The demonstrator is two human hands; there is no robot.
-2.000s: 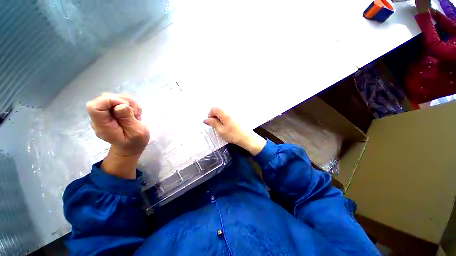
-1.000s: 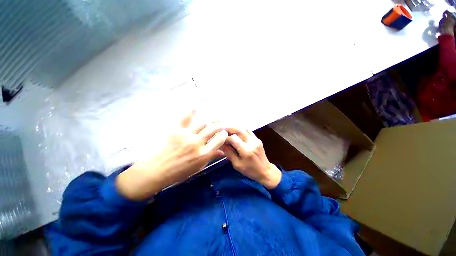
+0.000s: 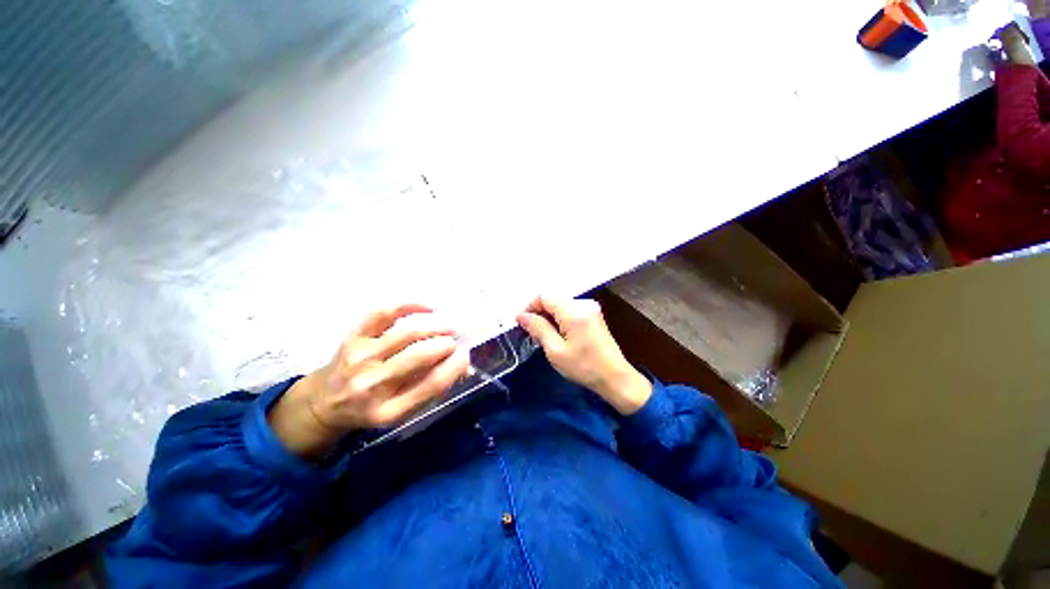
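A clear plastic compartment tray (image 3: 493, 354) lies at the bench's front edge against the blue jacket. Its corner shows between my hands; the rest is hidden by my left hand and glare. My left hand (image 3: 392, 366) rests on the tray's left part with fingers bent. My right hand (image 3: 572, 338) is at the tray's right corner, thumb and forefinger together at its edge; a thin clear film seems to be pinched there. Clear wrinkled plastic bags (image 3: 173, 288) lie flat on the bench to the left.
Large ribbed tray stacks (image 3: 138, 92) stand at the back left, another small tray stack (image 3: 29, 449) at the left edge. An orange and dark blue tape roll (image 3: 893, 30) sits farther right. An open carton (image 3: 737, 322) and a large cardboard box (image 3: 921, 414) stand right. Another person's red sleeve (image 3: 1022, 115) shows.
My left hand came down from its raised fist onto the tray, met my right hand, and has now moved apart to the left. The tray corner shows between them again.
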